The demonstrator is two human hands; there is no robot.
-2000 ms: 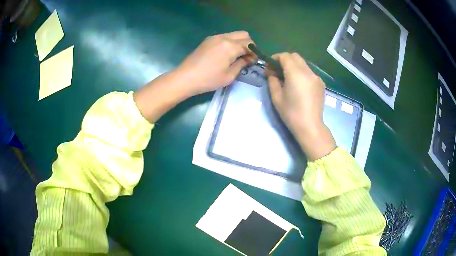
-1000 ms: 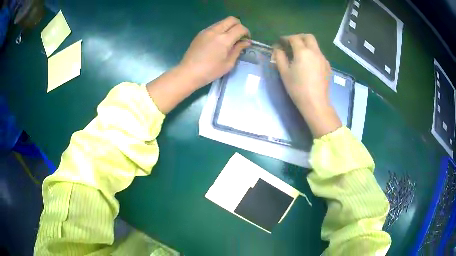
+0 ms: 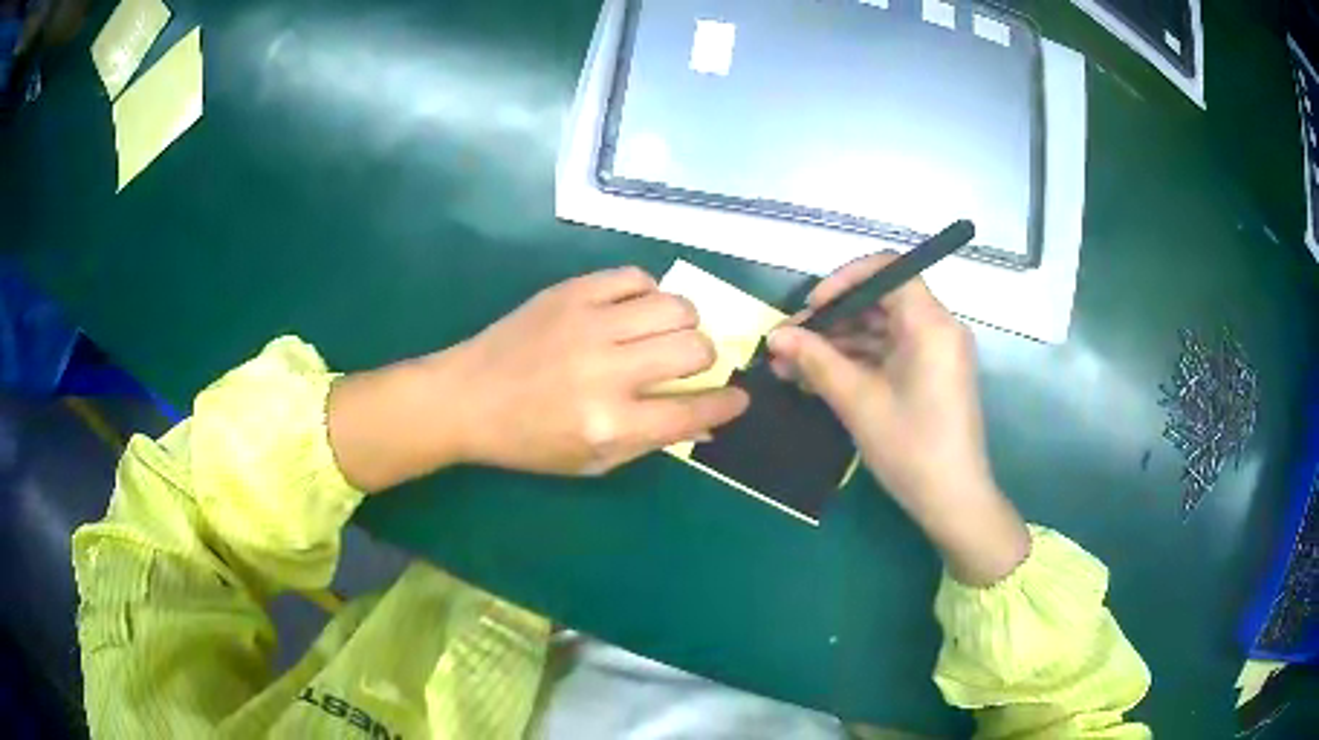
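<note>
A die-cut sheet on a pale liner card (image 3: 781,448), with a black rectangle, lies on the green mat below the tablet back cover. My left hand (image 3: 600,369) is on the card's left part, its fingers pinching or pressing the card; a yellowish flap shows by the fingers. My right hand (image 3: 904,376) holds black tweezers (image 3: 890,282) like a pen, tips down at the card's upper edge beside my left fingers. The tips are hidden. The tablet back cover (image 3: 825,116) lies on its white backing sheet (image 3: 694,231), with small white pads on it.
Two pale-yellow liner cards (image 3: 159,109) lie at the far left. A loose pile of thin slivers (image 3: 1212,412) is at right, beside a blue-rimmed tray (image 3: 1280,593). Parts of two more covers (image 3: 1157,29) show at the upper right edge.
Both hands have left the cover's top edge and come down to the card. The tweezers now show clearly in my right hand. The view has shifted, so the cover sits higher in the picture.
</note>
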